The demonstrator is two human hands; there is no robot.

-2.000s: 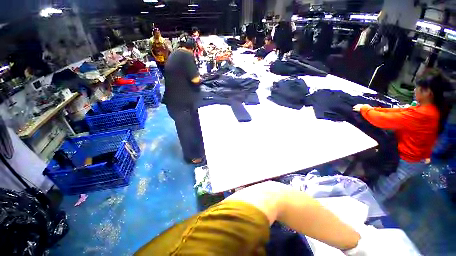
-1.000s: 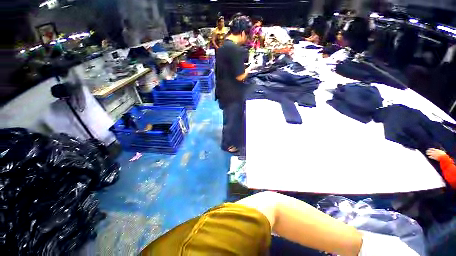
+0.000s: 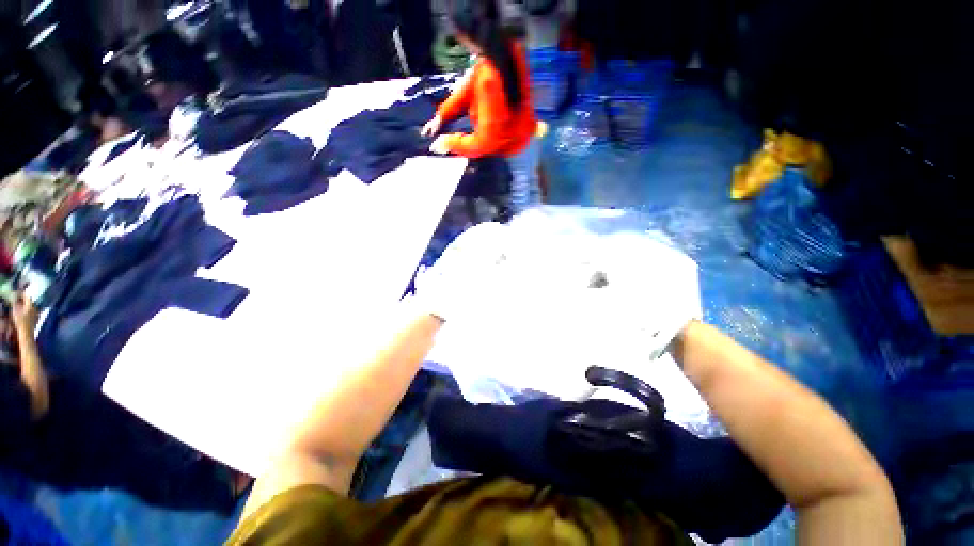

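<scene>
A glossy white plastic sheet or bag (image 3: 566,251) lies heaped in front of me, very bright. My left hand (image 3: 461,279) and my right hand (image 3: 675,304), in white gloves, reach to its two sides. Both blend into the white, so the fingers and any hold on the plastic cannot be made out. A dark navy garment (image 3: 486,432) lies across close to my body, below the plastic. A black curved hanger hook (image 3: 639,389) sticks up from the garment.
A white-topped table (image 3: 310,288) stands to the left with navy garments (image 3: 280,171) on it. A person in orange (image 3: 497,107) handles dark cloth at its far side. Another person's arm (image 3: 30,357) shows at left. A blue bundle (image 3: 792,229) and yellow cloth (image 3: 785,162) are at right.
The view has swung right and down. Both my arms now show over the white plastic, with the navy garment and hanger hook below. The black plastic heap and blue crates at left have left the view.
</scene>
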